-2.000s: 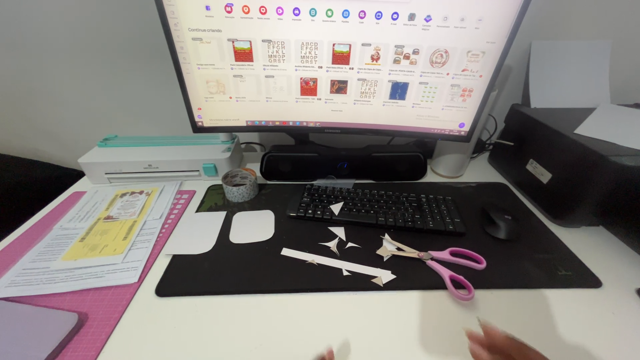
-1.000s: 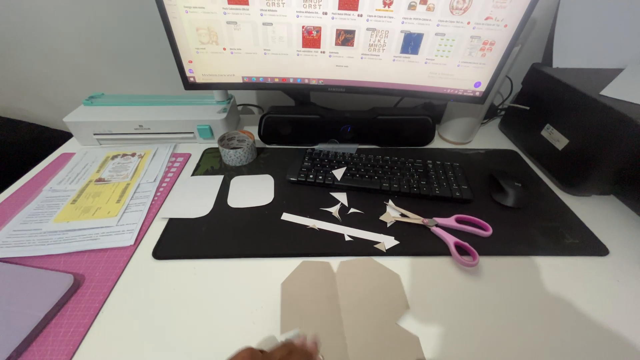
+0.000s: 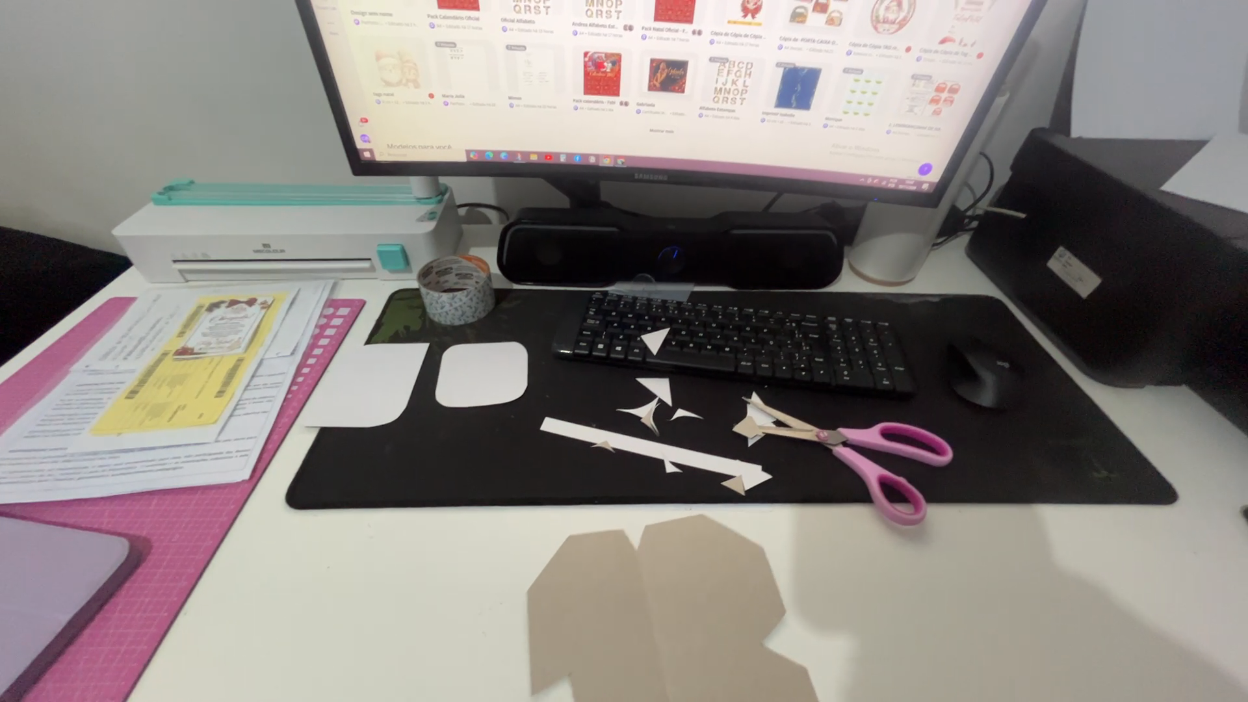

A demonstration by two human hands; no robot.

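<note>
Neither of my hands shows in the head view. A creased, greyish-beige cardboard piece (image 3: 655, 609) with cut corners lies on the white desk at the bottom centre, its lower part outside the view. Beyond it, pink-handled scissors (image 3: 858, 448) rest with blades apart on the black desk mat (image 3: 468, 478). White paper scraps (image 3: 655, 413) and a long white paper strip (image 3: 648, 450) lie left of the scissors. Farther left are a white card with rounded corners (image 3: 482, 374) and a larger white card (image 3: 372, 385). A roll of patterned tape (image 3: 456, 292) stands behind them.
A keyboard (image 3: 741, 341) with a scrap on it and a mouse (image 3: 983, 373) sit on the mat. Behind are a monitor (image 3: 653, 177), a speaker bar (image 3: 671, 250) and a white-and-teal machine (image 3: 283, 239). Papers (image 3: 136, 458) cover a pink cutting mat (image 3: 195, 575); a black machine (image 3: 1102, 263) stands right.
The hand at the bottom edge has gone out of view. The beige cardboard, not visible two seconds ago, lies at the bottom centre.
</note>
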